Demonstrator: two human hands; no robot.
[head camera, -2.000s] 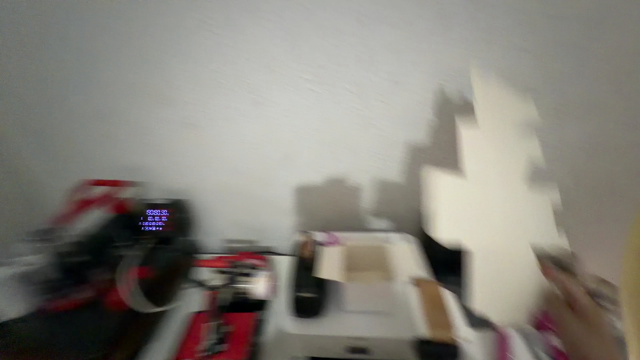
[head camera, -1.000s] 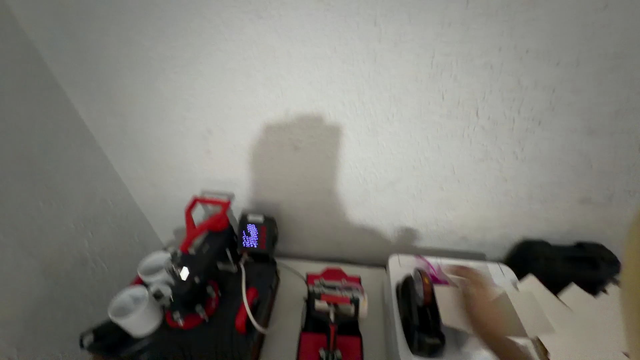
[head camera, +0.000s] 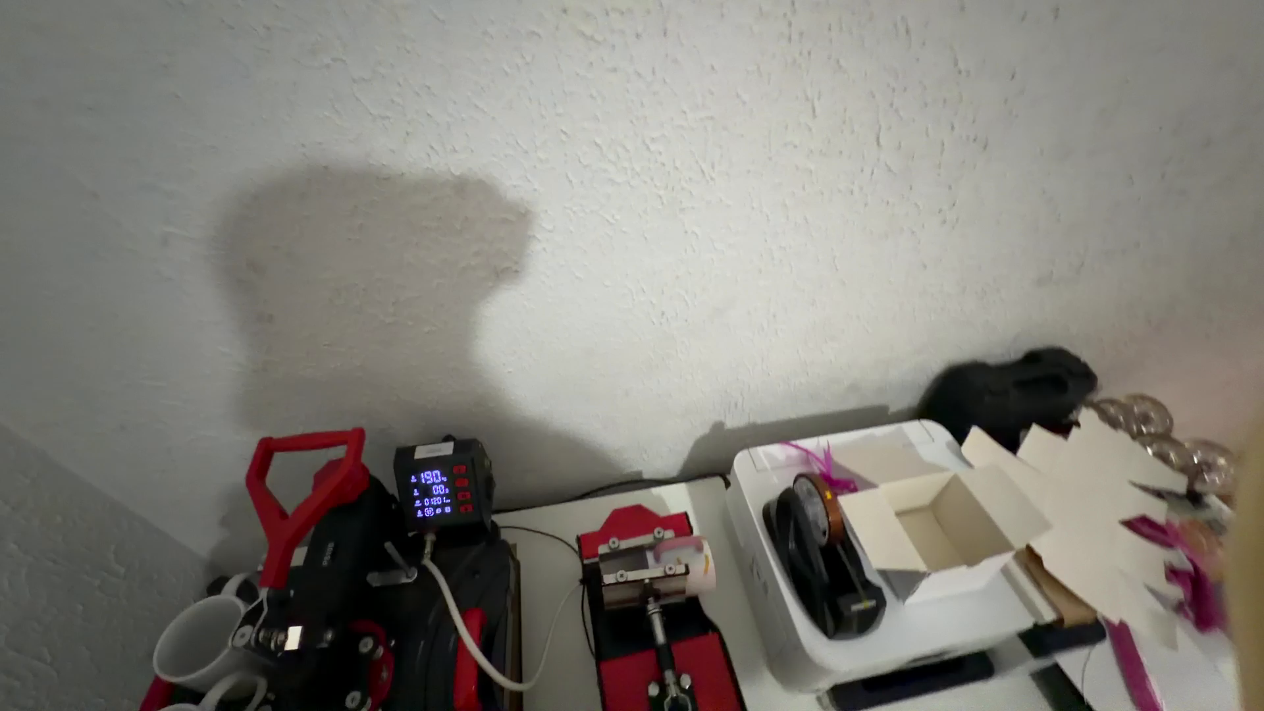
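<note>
Neither my left hand nor my right hand can be made out. An opened white carton stands on a white printer, beside a black device with a round amber-rimmed lamp. Magenta ribbon lies behind them. To the right, several white card sheets with jagged edges fan out near more magenta ribbon. A small red and black mug press is in the middle, with a mug in its metal clamp. At left is a larger heat press with a red handle and a lit control box.
White mugs sit at the lower left by the large press. A white cable loops from the control box. Behind the printer lies a black object, with clear round containers to its right. A textured wall bounds the back.
A hand that was over the printer beside the carton one second ago has gone from view. Two seconds ago the jagged white card stood upright by a hand at right; now it lies lower.
</note>
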